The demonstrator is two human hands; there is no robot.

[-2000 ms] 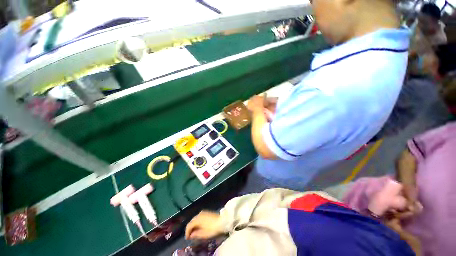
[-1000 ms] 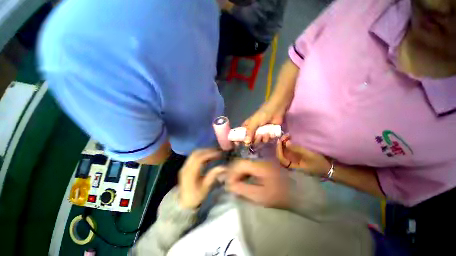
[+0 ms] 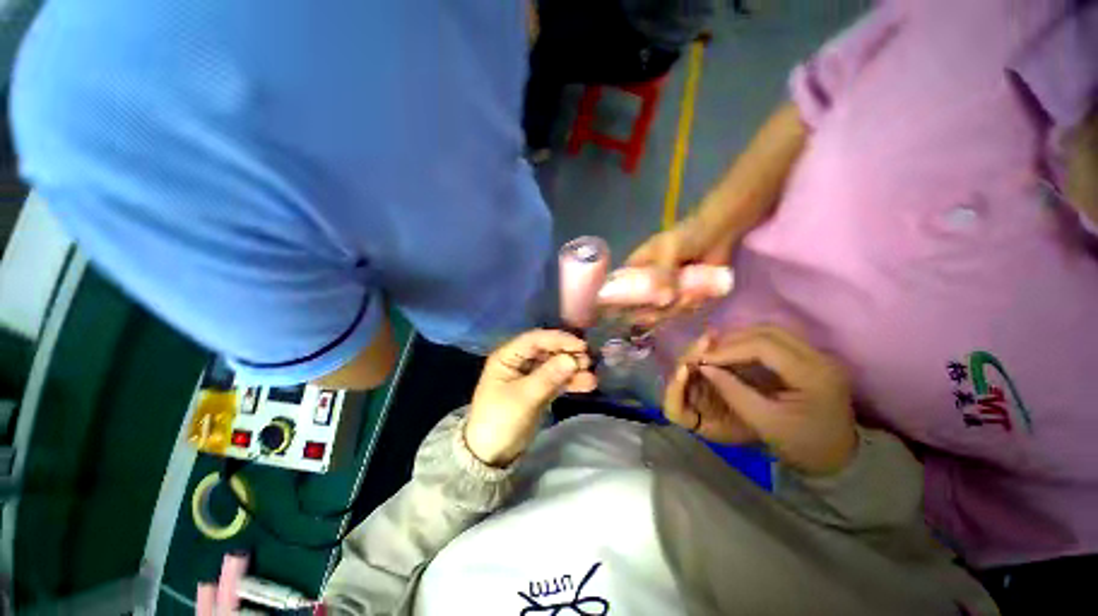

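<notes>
A pink hair dryer [image 3: 582, 279] is held by a person in a pink shirt, its round end facing up and its handle pointing right. My left hand [image 3: 530, 385] is just below the dryer, thumb and fingers pinched together near a small dark bit; what it holds is unclear. My right hand [image 3: 771, 397] is to the right, below the other person's hand, with its fingertips together; any tiny thing in them cannot be made out. Small shiny, clear-looking bits [image 3: 624, 350] show between my hands, too blurred to name.
A person in a blue shirt [image 3: 289, 157] stands close at left, and the pink-shirted person [image 3: 915, 277] at right. On the green bench [image 3: 84, 421] are a white tester [image 3: 343, 421], a yellow tape roll [image 3: 220, 505] and pink dryer parts [image 3: 223, 587]. A red stool [image 3: 617, 120] stands behind.
The view has swung from the bench to the two people. Since a second ago my blurred, close hands have moved apart, the right one to the right. The held dryer sits slightly higher and further right.
</notes>
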